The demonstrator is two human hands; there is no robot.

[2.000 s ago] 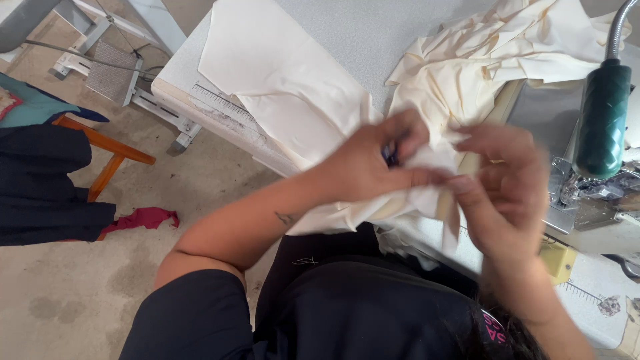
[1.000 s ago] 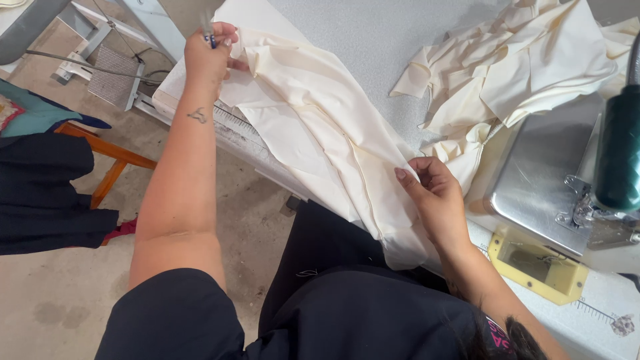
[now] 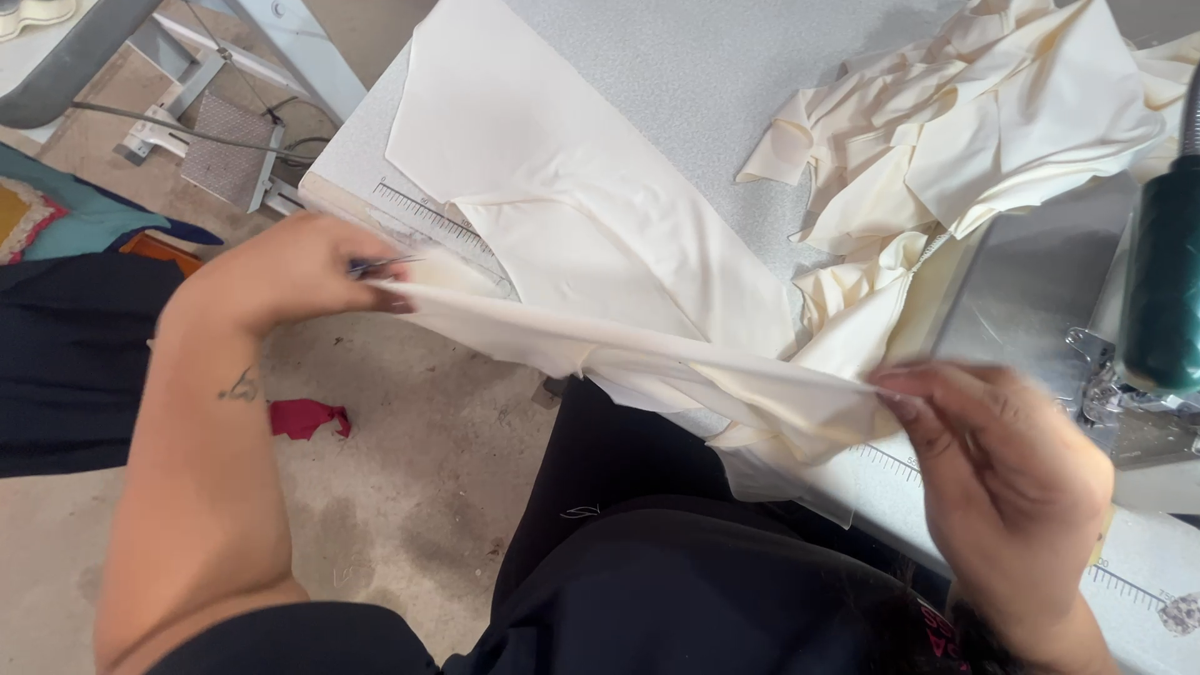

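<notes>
A cream fabric piece (image 3: 619, 347) is stretched between my two hands above the front edge of the sewing table. My left hand (image 3: 328, 267) pinches its left end; a small dark metal tool, perhaps thread snips (image 3: 375, 266), sits in the same hand, blurred. At the other end, my right hand (image 3: 1003, 450) grips the edge between thumb and fingers. More cream fabric (image 3: 581, 169) lies flat on the table behind the stretched piece, partly overlapped by it. Below, some folds hang over the table edge near my lap.
A crumpled heap of cream fabric (image 3: 937, 141) lies at the back right. Beside it are a sewing machine's metal plate (image 3: 1022, 281) and a dark green cylindrical part (image 3: 1162, 281). A ruler scale (image 3: 431, 216) runs along the table edge. Dark cloth (image 3: 75, 356) hangs at the left.
One second ago my left hand was farther up over the table, with the fabric spread below it; it has come down toward me. The fabric edge is now lifted and taut between both hands.
</notes>
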